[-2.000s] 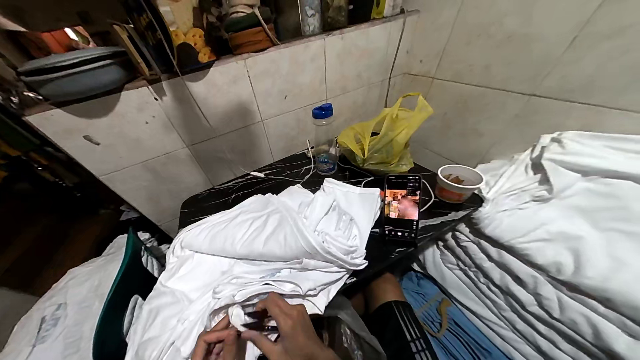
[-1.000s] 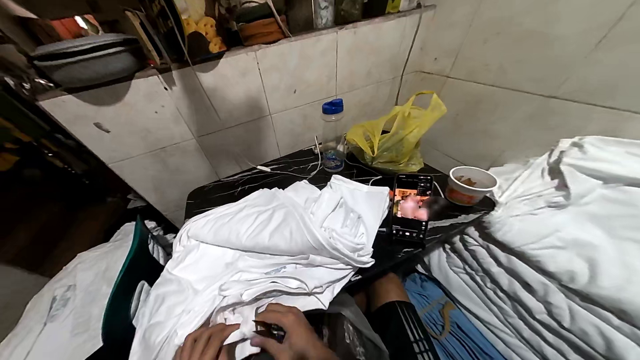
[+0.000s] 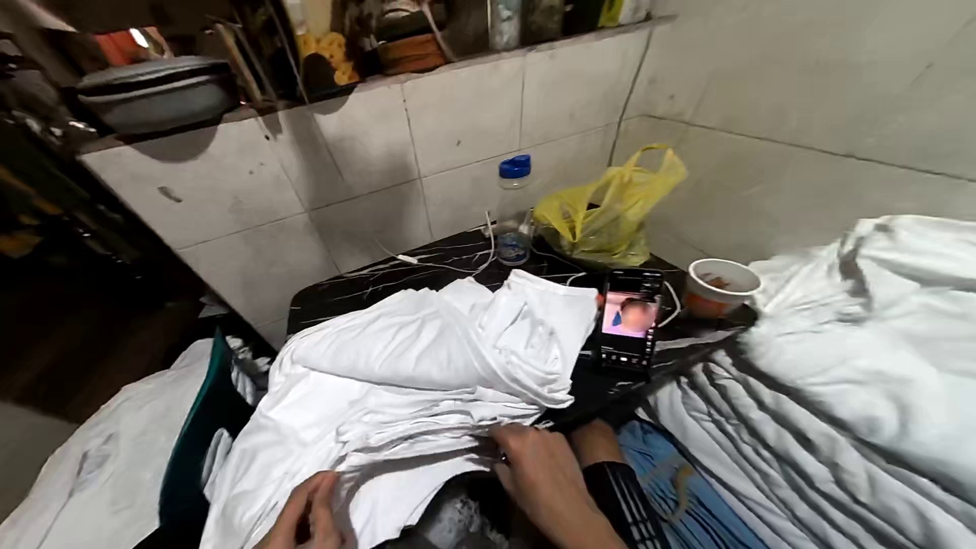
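Observation:
White fabric garments (image 3: 412, 343) lie in a layered heap over the near side of a black marbled table (image 3: 335, 299) and hang off its front edge. My left hand (image 3: 309, 515) is at the heap's lower left, thumb and fingertips at a fold of the cloth; whether it grips is unclear. At the right, my right hand (image 3: 534, 465) has its fingers curled at the lower edge of the cloth, with a small dark object partly showing between them. What that object is cannot be told.
Beyond the cloth stand a clear bottle with a blue cap (image 3: 514, 210), a yellow plastic bag (image 3: 614, 210), a lit smartphone (image 3: 630, 320) with a white cable and a white tub (image 3: 720, 286). More white cloth (image 3: 869, 366) is piled right. A green chair edge (image 3: 194, 427) is left.
My hands were close together at a bunched bit of white cloth; now they are apart, the left one lower left and the right one at the right of the cloth's edge.

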